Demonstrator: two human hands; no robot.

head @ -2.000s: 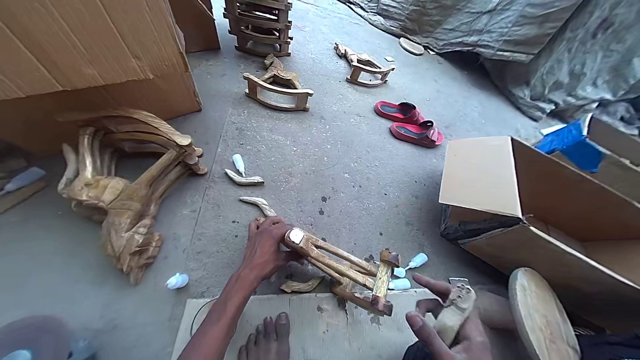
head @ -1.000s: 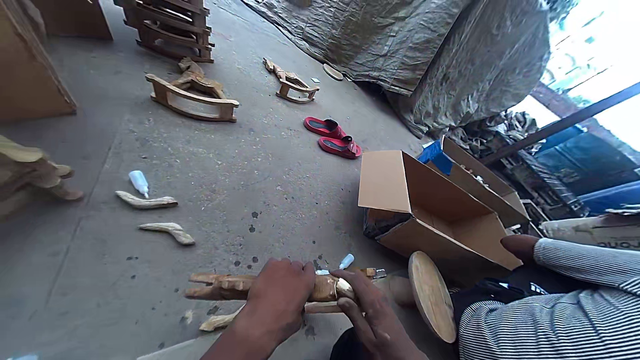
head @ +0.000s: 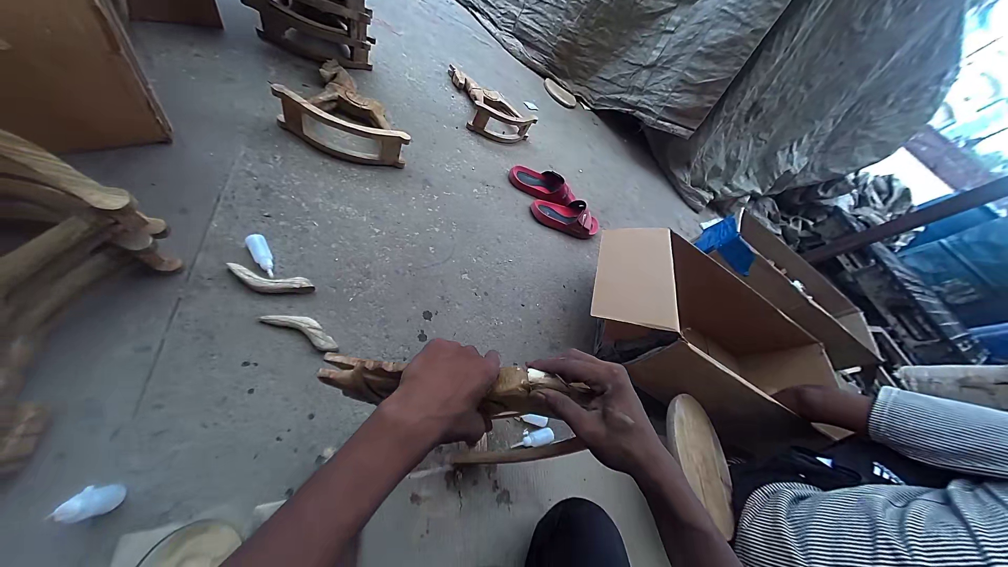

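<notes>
A carved wooden rocking horse (head: 364, 378) lies across the lower middle, its body partly hidden by my hands. My left hand (head: 449, 386) grips its middle from above. At its right end my right hand (head: 602, 402) holds a small wooden piece (head: 561, 383) against the horse, at a pale patch. A curved wooden rocker (head: 512, 456) shows below my hands. White squeeze bottles (head: 539, 438) lie beneath, close to the rocker. Two curved carved wooden pieces, one (head: 272, 282) above the other (head: 303, 329), rest on the floor to the left.
Another squeeze bottle (head: 259, 253) and a wooden rocking horse (head: 339, 122) stand farther off, near red sandals (head: 564, 219). Open cardboard boxes (head: 634, 283) sit at the right. A person in a striped sleeve (head: 937, 433) is beside me, near a round wooden board (head: 699, 465).
My right hand has come to the wooden horse with the small piece; two seconds ago it was apart from it. The horse has been turned in my left hand. The view has swung right.
</notes>
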